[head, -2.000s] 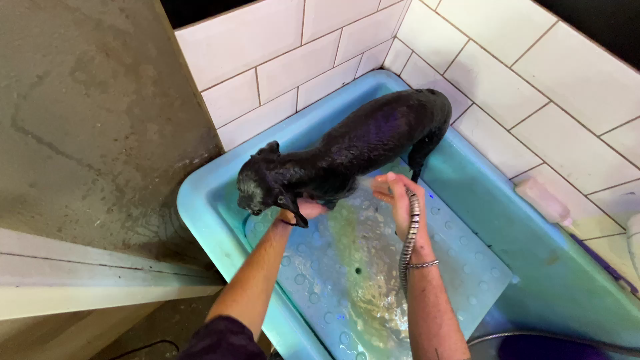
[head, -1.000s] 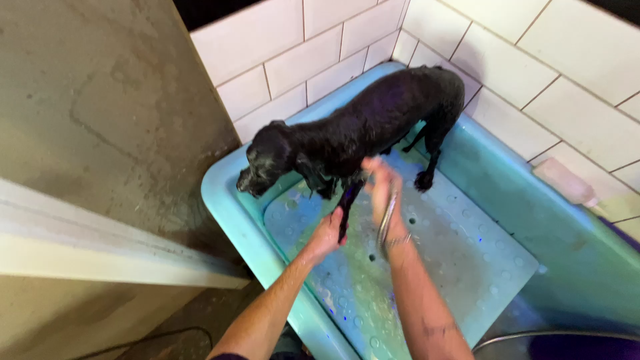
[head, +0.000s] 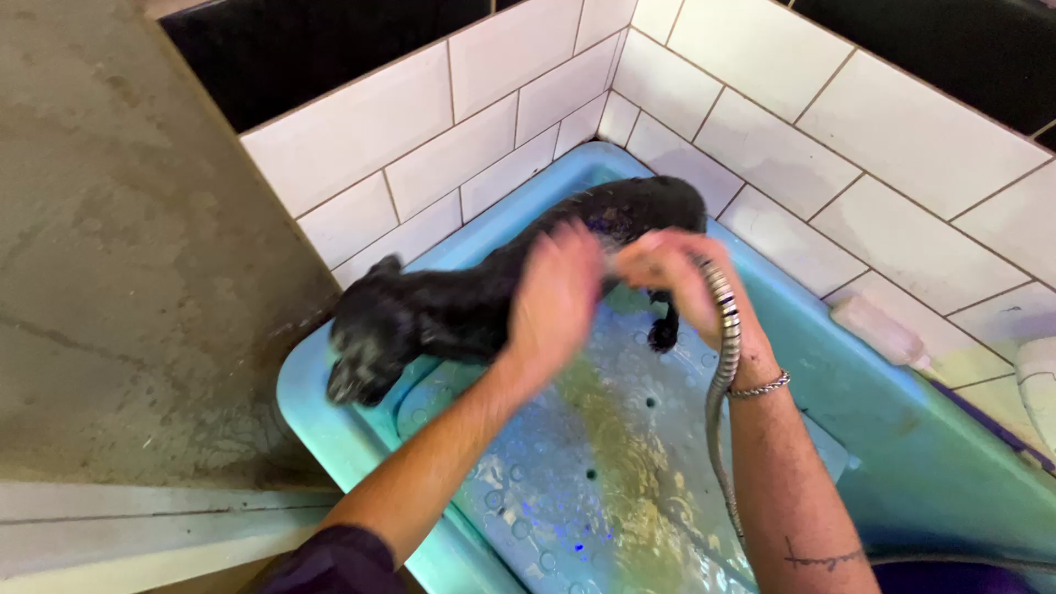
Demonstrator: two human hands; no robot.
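Observation:
A wet black dog [head: 462, 297] stands in a blue tub [head: 305, 388], its head at the left rim and its rump near the tiled corner. My left hand [head: 557, 289], blurred, is at the dog's side with fingers extended and nothing seen in it. My right hand [head: 676, 268] is beside the dog's rear flank, closed around the end of a metal shower hose [head: 720, 330]; the spray end is hidden by the fingers. The hose hangs down along my right forearm. Yellowish water runs over the bumpy bath mat [head: 544, 495] under the dog.
A pale plastic bottle [head: 879, 330] lies on the tub's right ledge, with a purple strip [head: 990, 425] farther along it. White wall tiles [head: 759, 148] meet behind the tub. A grey panel [head: 148, 272] stands at the left.
My left hand has let go of the dog's front leg and moved up to its side. My right hand has moved toward the dog's rear flank. The dog's head has lowered.

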